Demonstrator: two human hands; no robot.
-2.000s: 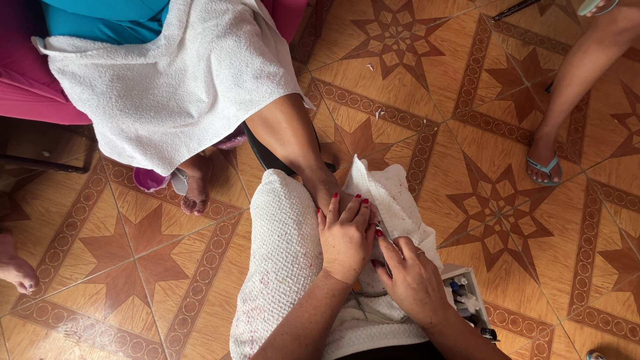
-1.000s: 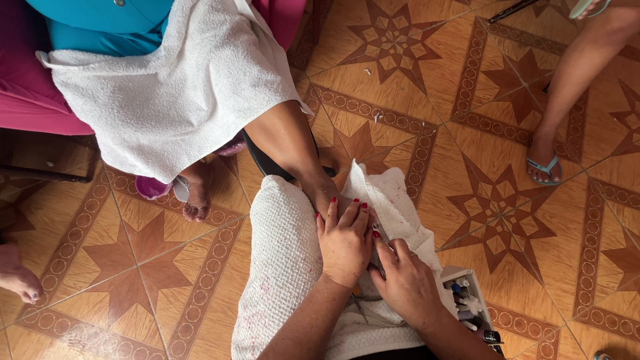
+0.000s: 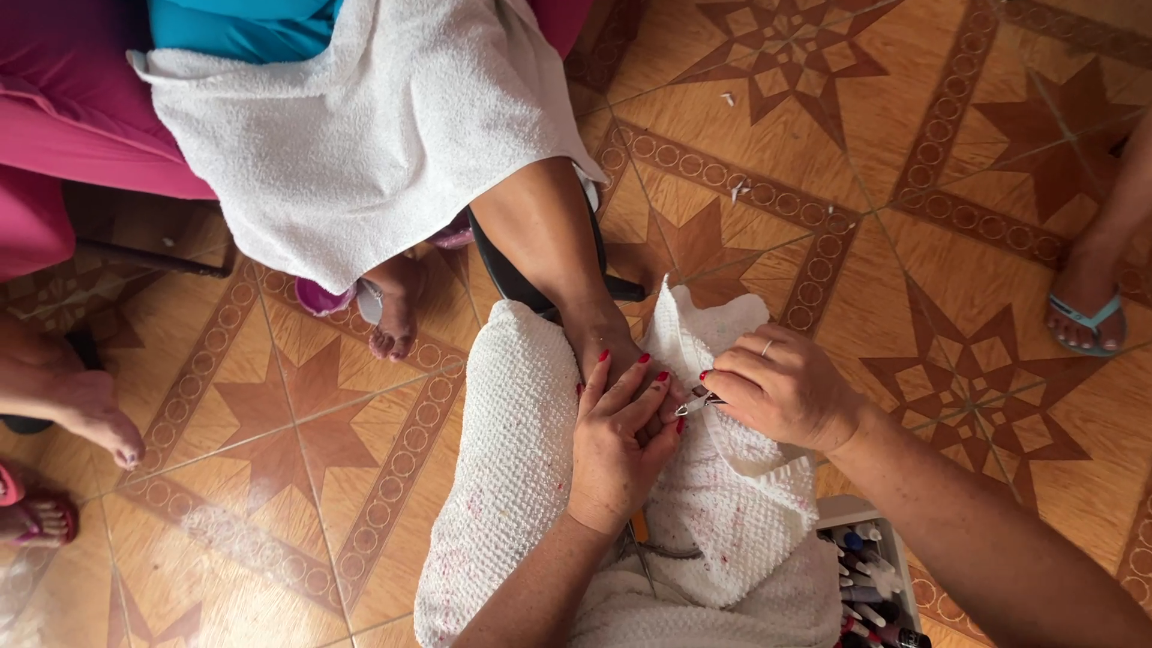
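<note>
Another person's foot [image 3: 607,346] rests on white textured towels [image 3: 508,432] over my lap. My left hand [image 3: 619,432], with red nails, lies over the toes and grips the front of that foot. My right hand [image 3: 781,387], wearing a ring, holds metal cuticle nippers [image 3: 697,404], their tip at the toes beside my left fingertips. Whether the jaws touch a nail is too small to tell. Between my forearms, a metal tool and a thing with an orange handle [image 3: 639,526] lie on the towel, partly hidden.
A white towel [image 3: 360,135] covers the seated person's legs. A container of nail polish bottles [image 3: 900,567] stands below my right forearm. On the tiled floor are a purple bowl [image 3: 322,295], the person's other foot [image 3: 394,315], feet at the left and a sandaled foot [image 3: 1087,310] at the right.
My right hand has lifted away from beside my left hand and moved up and outward. The nippers now show plainly in it. My left hand remains on the foot.
</note>
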